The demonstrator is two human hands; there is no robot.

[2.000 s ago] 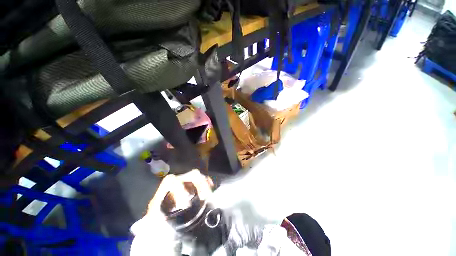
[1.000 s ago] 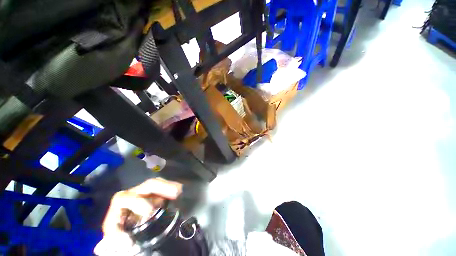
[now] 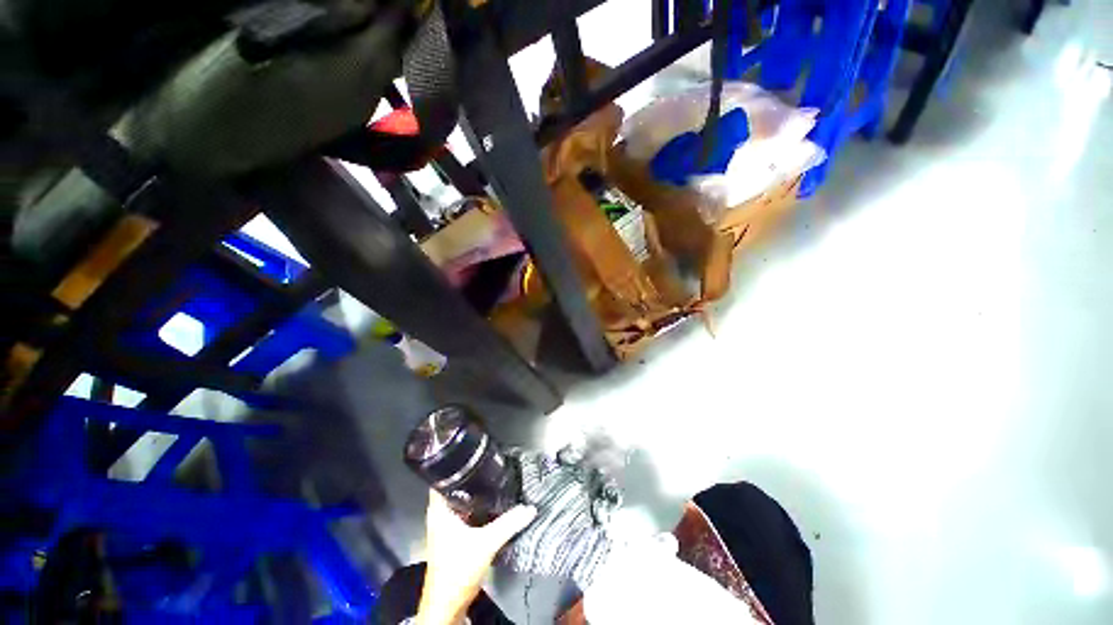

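Observation:
A black flask (image 3: 458, 458) with a round lid and shiny rings is held tilted low over the floor, lid towards the upper left. My left hand (image 3: 464, 556) is bare and grips the flask's body from below, with the thumb on its near side. My right hand (image 3: 555, 513), in a striped grey-white knit glove, is around the flask's lower end, which it hides. The right glove's finger area is blurred and overexposed. A whitish sleeve (image 3: 665, 580) covers the right forearm.
A black rack frame (image 3: 525, 195) bears olive-green backpacks (image 3: 281, 98) at upper left. A torn carton (image 3: 610, 256) with a plastic bag (image 3: 781, 134) stands beneath. Blue stools (image 3: 220, 501) are at left; a small white bottle (image 3: 421, 355) lies behind a rack leg.
My left hand has moved from the flask's lid down to its body, so the lid now shows. The rack and carton have shifted in view as the head moved.

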